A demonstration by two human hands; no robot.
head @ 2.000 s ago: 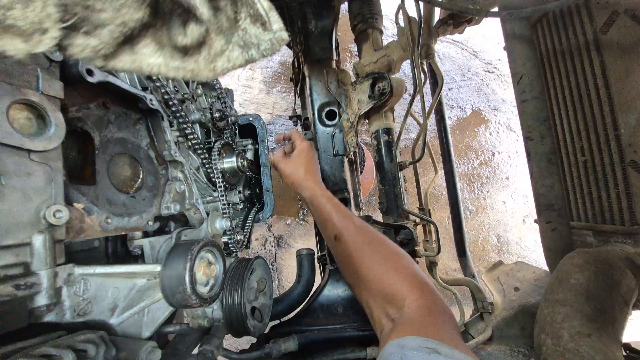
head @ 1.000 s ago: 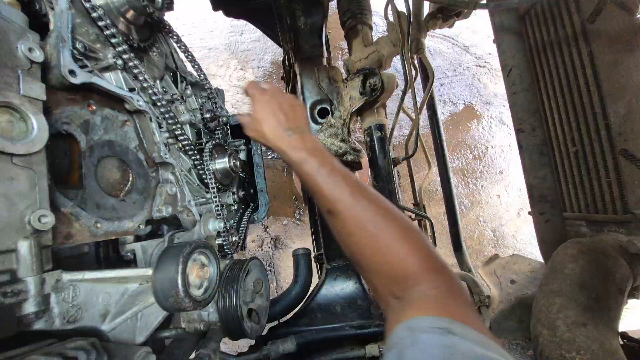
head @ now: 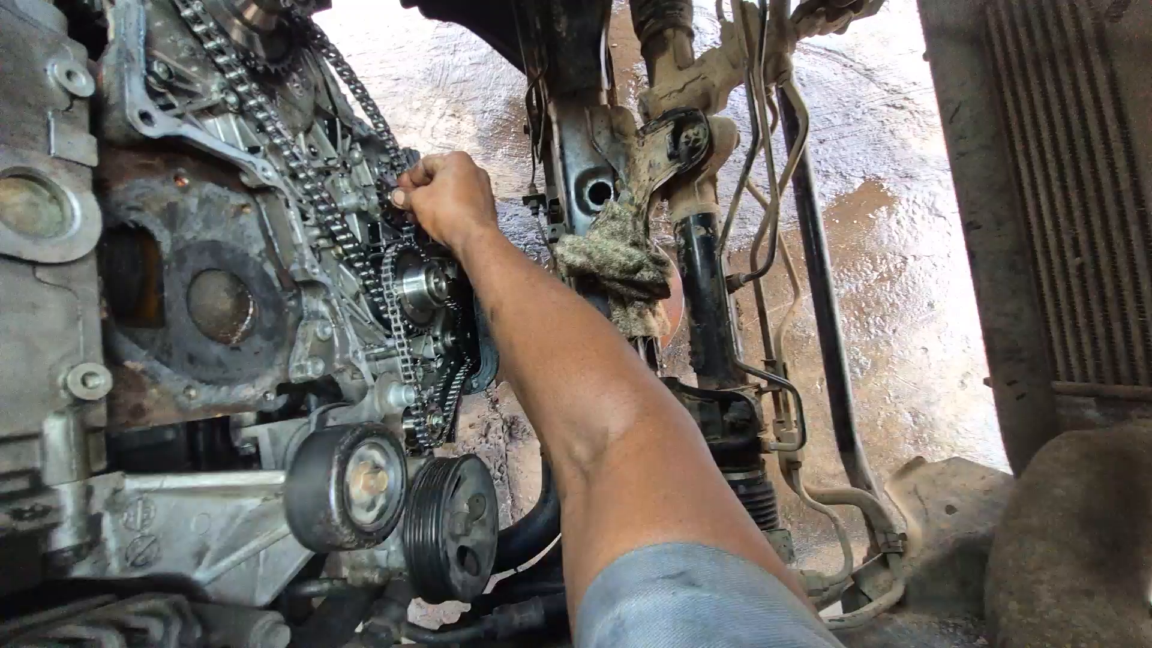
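Note:
My right hand reaches in from the lower right, its fingers bent at the right edge of the open engine front. The fingertips are beside the right run of the timing chain; whether they hold a small part cannot be told. Just below the hand sits the shiny crankshaft end with its sprocket, and a smaller chain runs down beside it. A crumpled, dirty rag lies on the frame crossmember to the right of the wrist. My left hand is not in view.
An idler pulley and a ribbed pulley stand below the chains. Right of my forearm are a black shaft and bent metal lines. A finned radiator or cooler stands at far right, with wet ground between.
The rag, blurred at the top left two seconds ago, now lies on the crossmember. My right hand has moved from the gap beside the engine onto the chain area. The view has shifted.

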